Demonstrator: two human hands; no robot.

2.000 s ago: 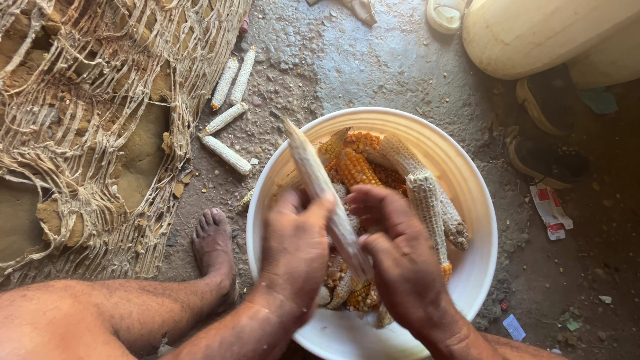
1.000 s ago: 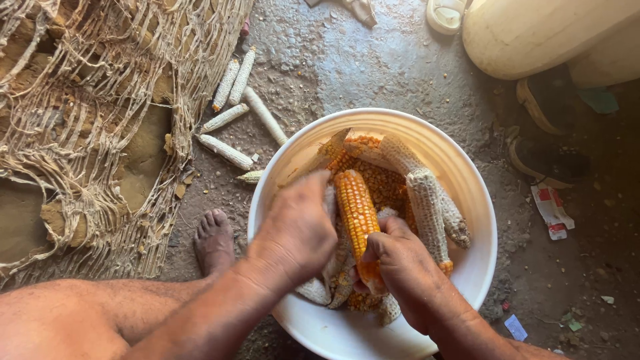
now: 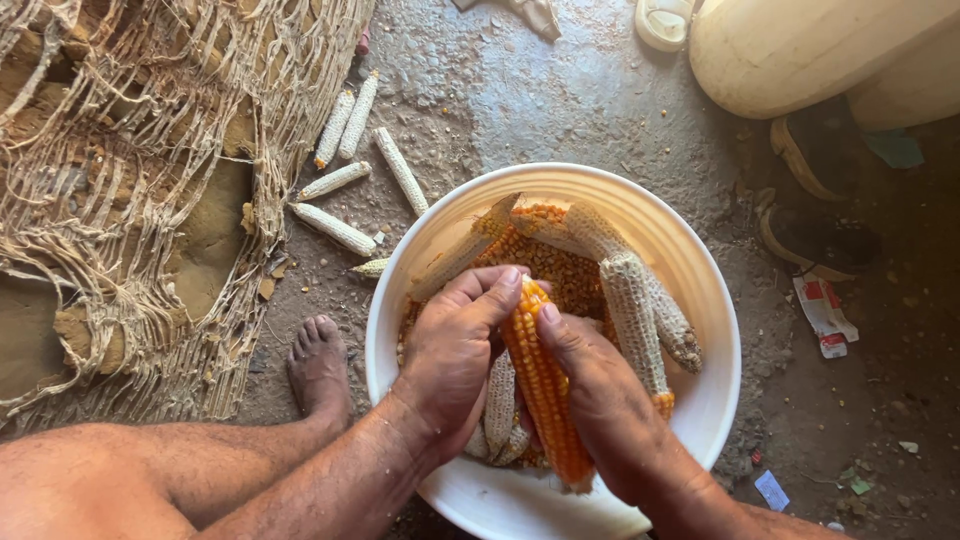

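Note:
Over a white plastic bucket (image 3: 709,262), both hands hold an orange ear of corn (image 3: 541,382) that is full of kernels. My left hand (image 3: 457,352) grips its upper end between thumb and fingers. Along its right side lies my right hand (image 3: 607,390), the thumb pressed on the kernels near the top. Inside the bucket are loose kernels (image 3: 566,277) and several pale corn cobs, one of them (image 3: 634,322) with orange kernels left at its lower end. The fingers under the ear are partly hidden.
Several bare cobs (image 3: 334,229) lie on the dirt floor left of the bucket, by a wall of mud and woven fibres (image 3: 187,187). Large cream containers (image 3: 795,52), a sandal (image 3: 802,240) and a torn wrapper (image 3: 825,311) are at right. A bare foot (image 3: 319,367) stands at left.
Two seconds ago the hands held a pale cob; one second ago the orange ear was in them. A bare cob now lies on the floor beside the bucket. The left hand has come onto the ear's top.

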